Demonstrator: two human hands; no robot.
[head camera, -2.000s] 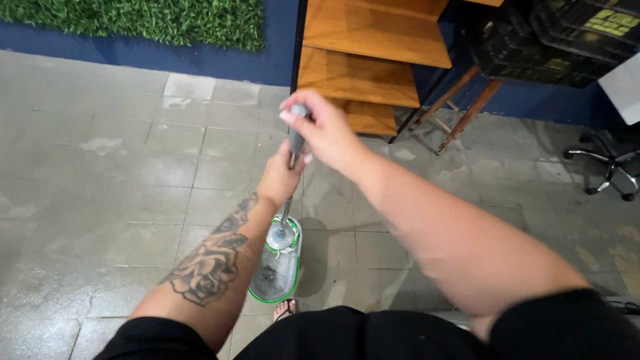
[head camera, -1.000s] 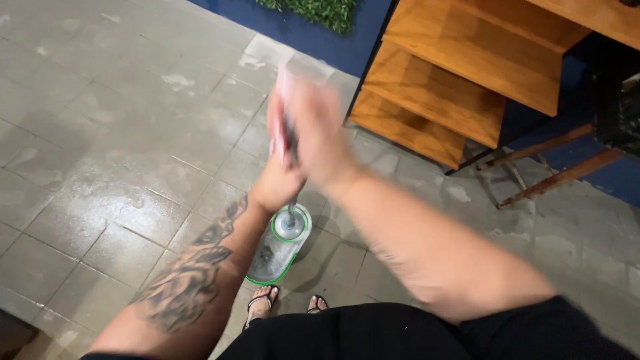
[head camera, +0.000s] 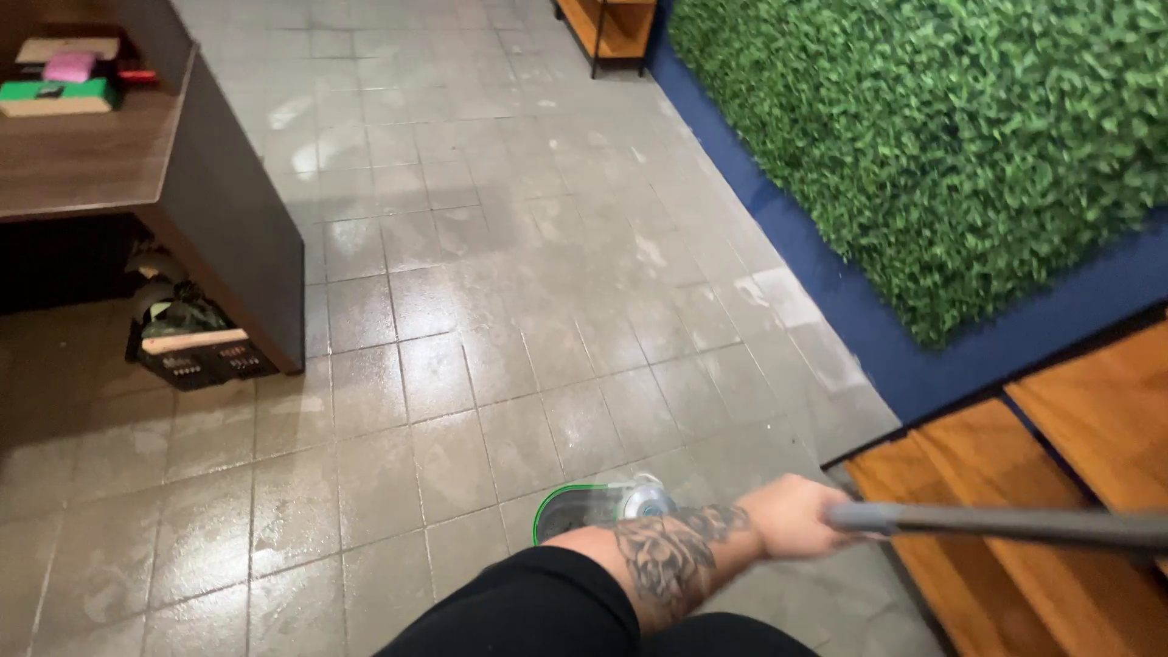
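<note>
My left hand (head camera: 798, 517), at the end of a tattooed forearm, is closed around a grey mop handle (head camera: 995, 526) that runs off to the right edge. Partly behind that forearm, a mop bucket with a green rim (head camera: 537, 520) stands on the tiled floor, with a round spin basket (head camera: 646, 499) at its right end. The mop's head cannot be made out. My right hand is out of the picture.
At left stands a dark wooden desk (head camera: 242, 219) with a black crate (head camera: 214, 360) beneath it. Wooden shelves (head camera: 985, 484) are at lower right, below a blue wall with artificial greenery (head camera: 912, 137). Another shelf unit (head camera: 611, 32) stands farther back. The tiles shine in places.
Both hands were together on the handle above the bucket; now only my left hand shows, and the handle points right. The view has swung left, bringing in the desk.
</note>
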